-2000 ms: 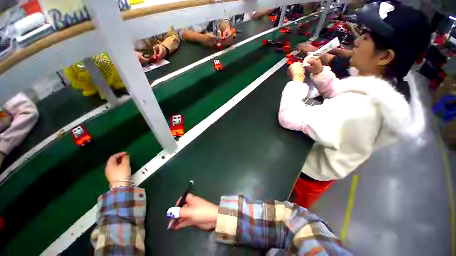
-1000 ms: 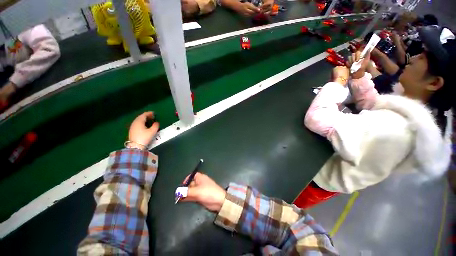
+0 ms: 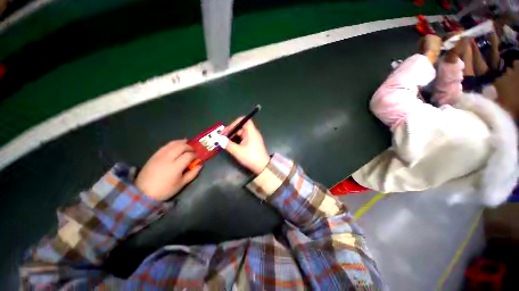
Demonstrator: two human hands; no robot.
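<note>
My left hand [image 3: 166, 170] holds a red plastic workpiece [image 3: 206, 142] by its lower left end, over the dark bench. The piece has a white panel with dark marks on top and an orange-red end near my left fingers. My right hand [image 3: 248, 146] holds a thin dark pen [image 3: 243, 123] that slants up to the right. A small white scrap [image 3: 221, 141] is at my right fingertips, over the panel's right side. The pen's lower tip is hidden by my fingers, so I cannot tell if it touches the piece.
A chipped white edge rail [image 3: 142, 89] with a white metal post [image 3: 217, 34] runs beyond the bench [image 3: 318, 85]. The green belt [image 3: 284, 20] lies behind it. A neighbour in a white vest with pink sleeves [image 3: 403, 91] stands at the right, holding a white stick [image 3: 468, 34].
My left hand has come back from the belt side and now holds a red workpiece. My right hand with the pen has met it. The view has tilted down towards the bench.
</note>
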